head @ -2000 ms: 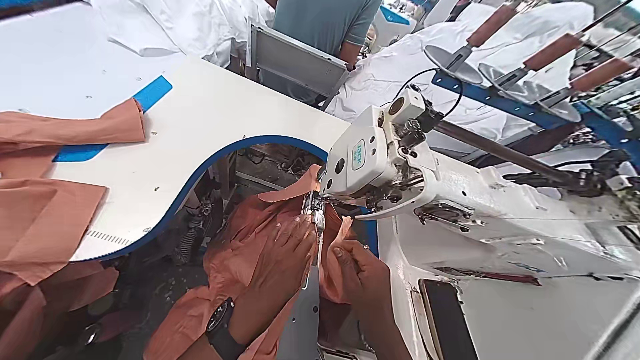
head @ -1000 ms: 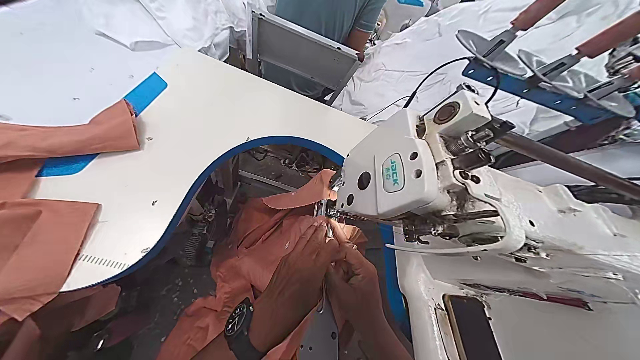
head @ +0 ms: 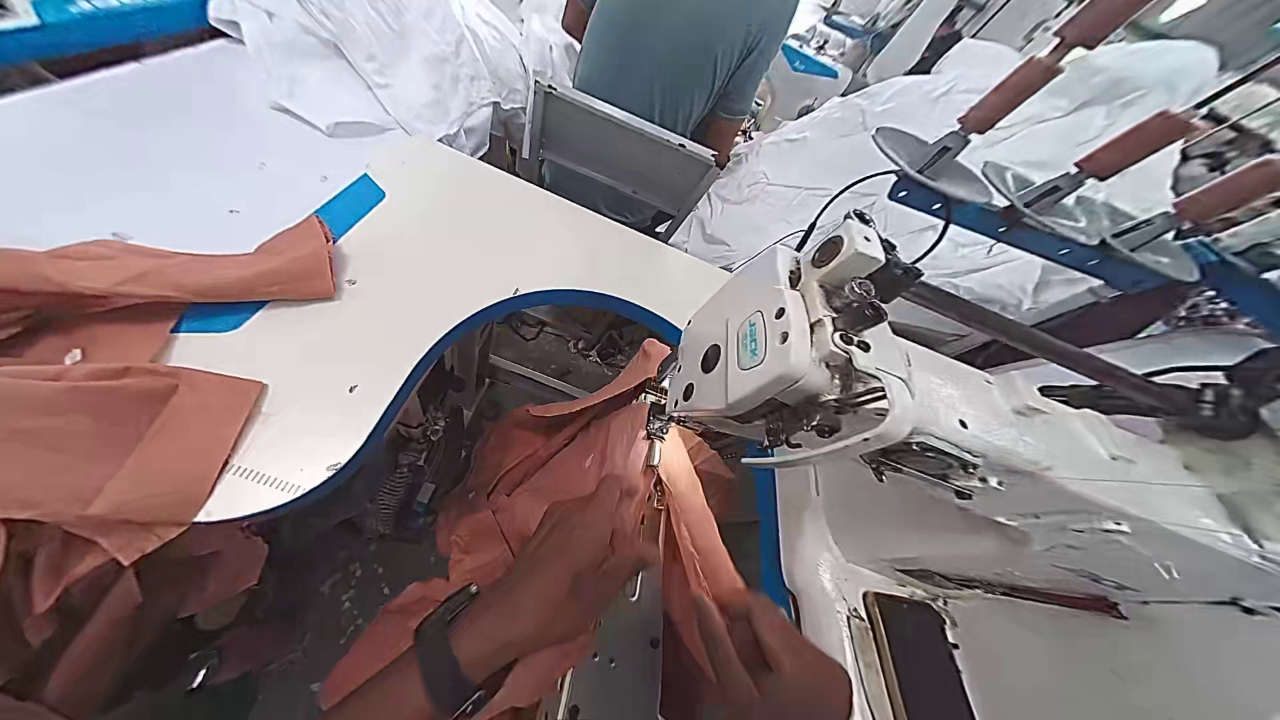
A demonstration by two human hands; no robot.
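Observation:
Salmon-coloured fabric (head: 560,480) runs over the narrow metal arm of a white Jack sewing machine (head: 740,350), up to the lit needle area. My left hand (head: 570,560), with a dark watch on the wrist, lies on the fabric left of the metal arm, fingers pointing toward the needle. On the other side of the arm, my right hand (head: 760,650) touches a hanging strip of the same fabric, low in the view; it is blurred, and whether it pinches the cloth cannot be told.
At the left, more salmon fabric pieces (head: 120,430) lie on the white table (head: 480,230), which has a blue curved edge. A dark phone-like object (head: 920,650) rests at lower right. Brown thread cones (head: 1010,95) stand at upper right. Beyond the table is a person (head: 680,60) near white cloth.
My right hand has moved down, away from the needle area and from my left hand, which also sits a little lower. The fabric strip between needle and right hand now shows stretched downward.

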